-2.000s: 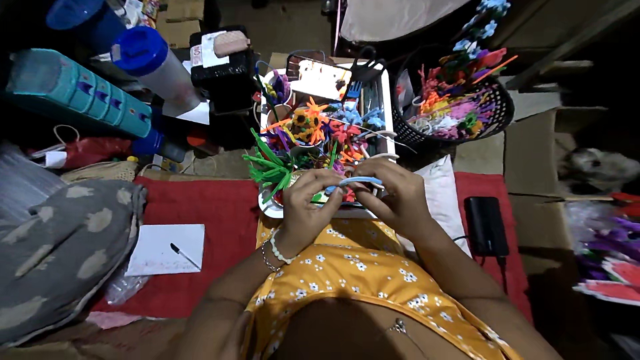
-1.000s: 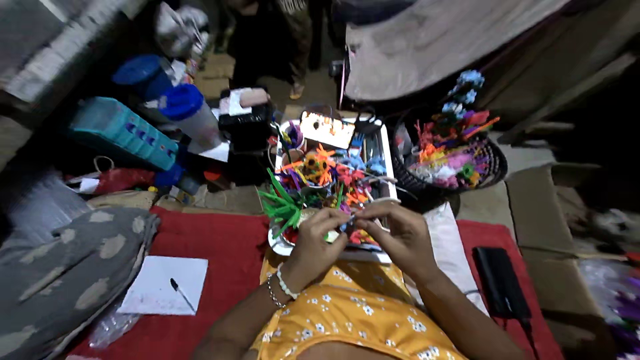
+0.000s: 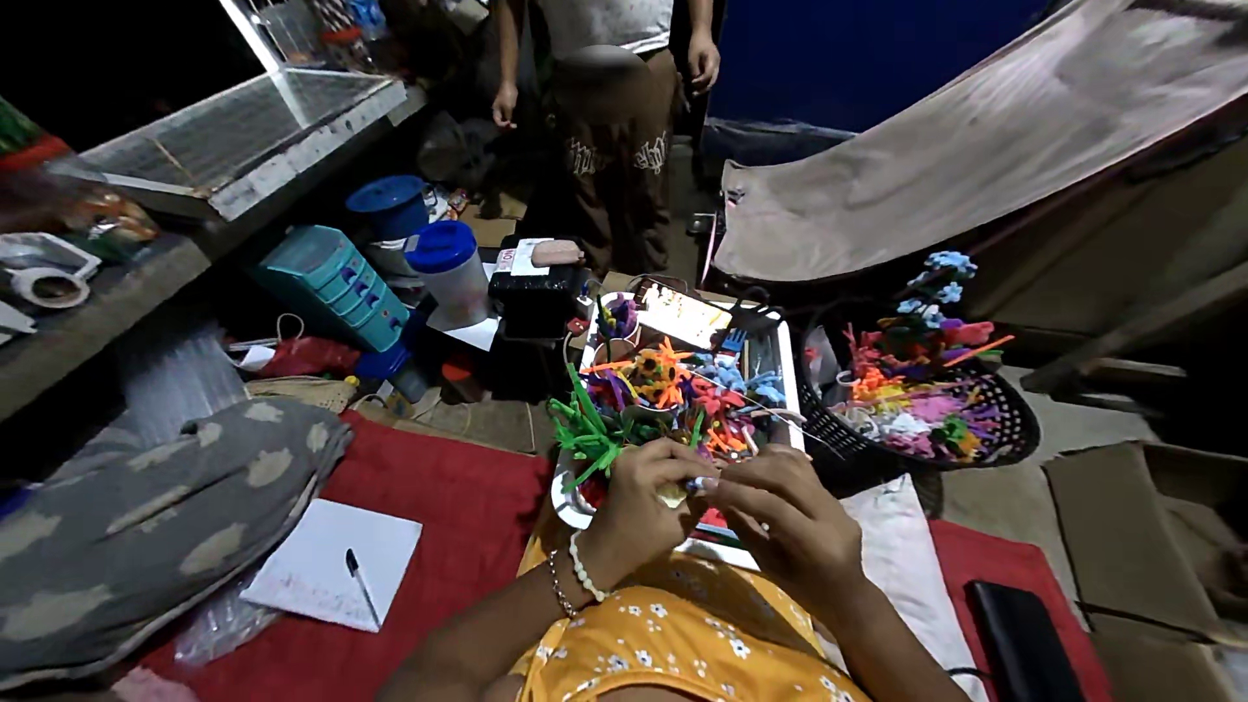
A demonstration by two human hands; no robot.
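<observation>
My left hand (image 3: pixel 648 507) and my right hand (image 3: pixel 790 517) meet over the near edge of a white plastic tray (image 3: pixel 570 497). Between their fingertips they pinch a small pale blue piece (image 3: pixel 700 484), mostly hidden; it looks like pipe cleaner. Just beyond the hands, green pipe-cleaner stems (image 3: pixel 585 429) stick out at the tray's left. Orange pipe-cleaner flowers (image 3: pixel 666 375), red ones (image 3: pixel 720 405) and light blue ones (image 3: pixel 741 375) fill its middle. A lit phone (image 3: pixel 681 314) lies at the tray's far end.
A black basket (image 3: pixel 1019 429) of pipe-cleaner pieces stands right of the tray. Left are a notepad (image 3: pixel 327 565) with a pen (image 3: pixel 363 588), a teal drawer unit (image 3: pixel 341 288) and a blue-lidded container (image 3: pixel 453 283). A black power bank or case (image 3: pixel 1019 643) lies right. A person (image 3: pixel 614 146) stands beyond.
The pale blue strip that showed between my fingers two seconds ago is now mostly covered by them. The view has tilted up, bringing the standing person more into sight.
</observation>
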